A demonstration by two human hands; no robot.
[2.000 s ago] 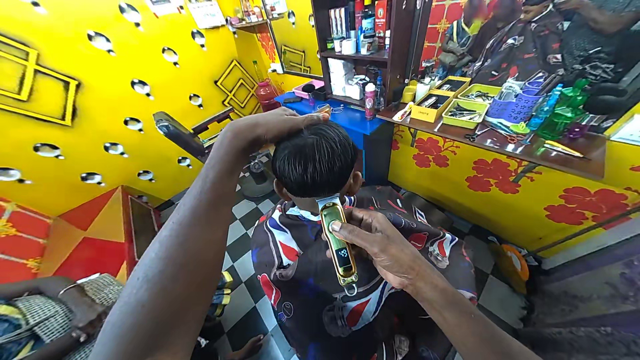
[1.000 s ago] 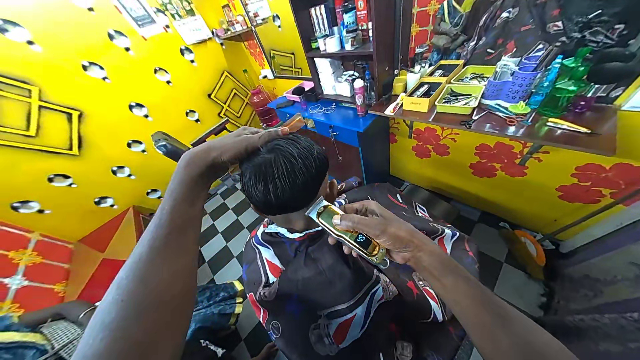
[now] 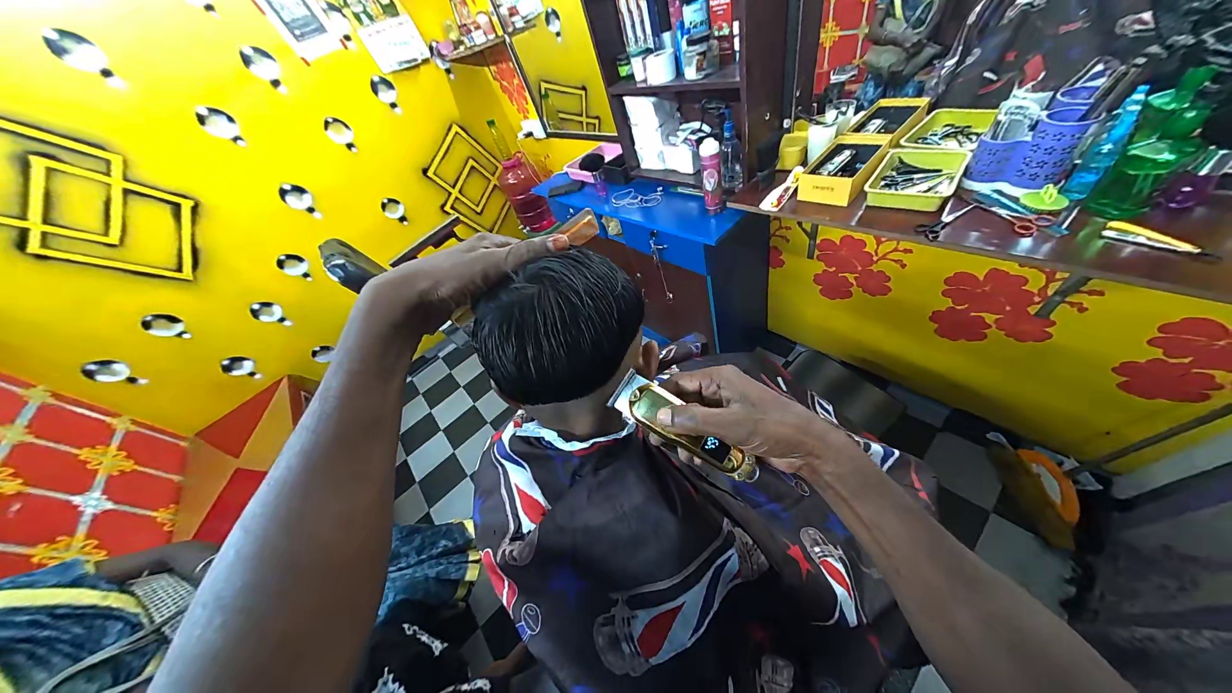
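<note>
A seated person's head with dark, straight hair (image 3: 558,327) is seen from behind, tilted a little to the left. A dark, patterned barber's cape (image 3: 616,558) covers the shoulders. My left hand (image 3: 452,279) rests on the top left of the head and holds a comb (image 3: 580,229), orange-brown where it shows; its fingers are partly hidden. In my right hand (image 3: 736,414) is a gold hair clipper (image 3: 679,423) with a small lit display. The clipper's blade is at the nape, below and behind the right ear (image 3: 649,358), under the hair's lower edge.
Ahead stand a blue cabinet (image 3: 674,223) and a dark shelf with bottles. Along the right wall, a counter (image 3: 1107,252) holds yellow trays (image 3: 916,179) of clips, scissors, a purple basket (image 3: 1035,159) and green bottles. Another person's clothed legs (image 3: 423,568) are at lower left. The floor is checkered.
The clipper has moved from the middle of the nape to its right side and tipped from nearly upright to slanted. The seated person's head has tilted left. The view has shifted somewhat.
</note>
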